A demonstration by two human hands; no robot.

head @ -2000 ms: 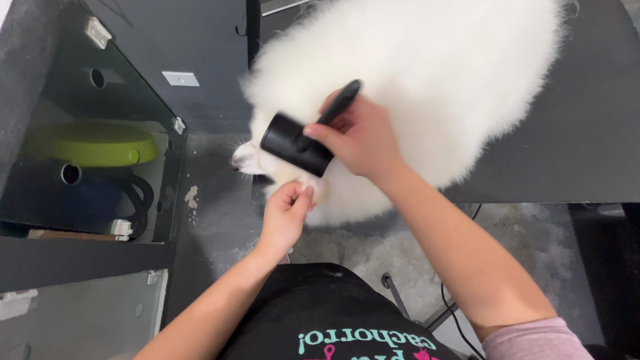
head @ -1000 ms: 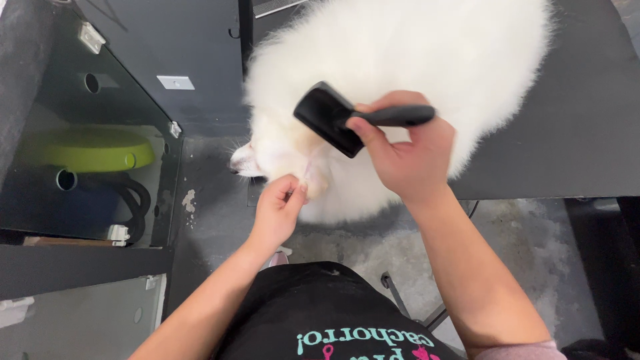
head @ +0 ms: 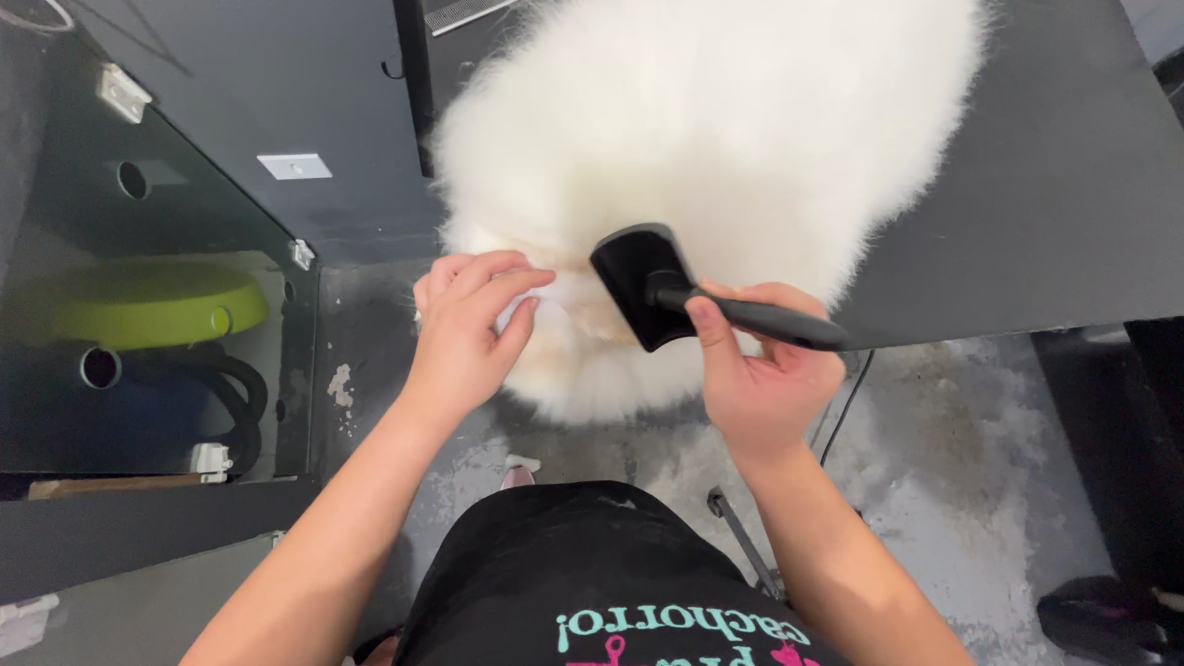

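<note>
A fluffy white dog (head: 703,139) is on the dark grooming table (head: 1036,213), its coat filling the upper middle of the view. My right hand (head: 772,370) grips the handle of a black slicker brush (head: 643,282); the back of the brush head faces up, and its bristle side is turned toward the fur and hidden. My left hand (head: 481,319) lies over the dog's head at the left, fingers bent and thumb apart from the fingertips, touching the fur. The dog's face is mostly hidden under this hand.
Left stands a cabinet with glass doors, holding a lime-green round object (head: 166,301) and a dark hose (head: 245,398). A metal comb (head: 467,13) lies at the table's top left. A cable (head: 846,407) hangs below the table edge, near a metal leg (head: 745,541).
The left thumb and fingers, pinched together on the fur a second ago, have parted and lie over the dog's head. The brush has shifted and turned in my right hand.
</note>
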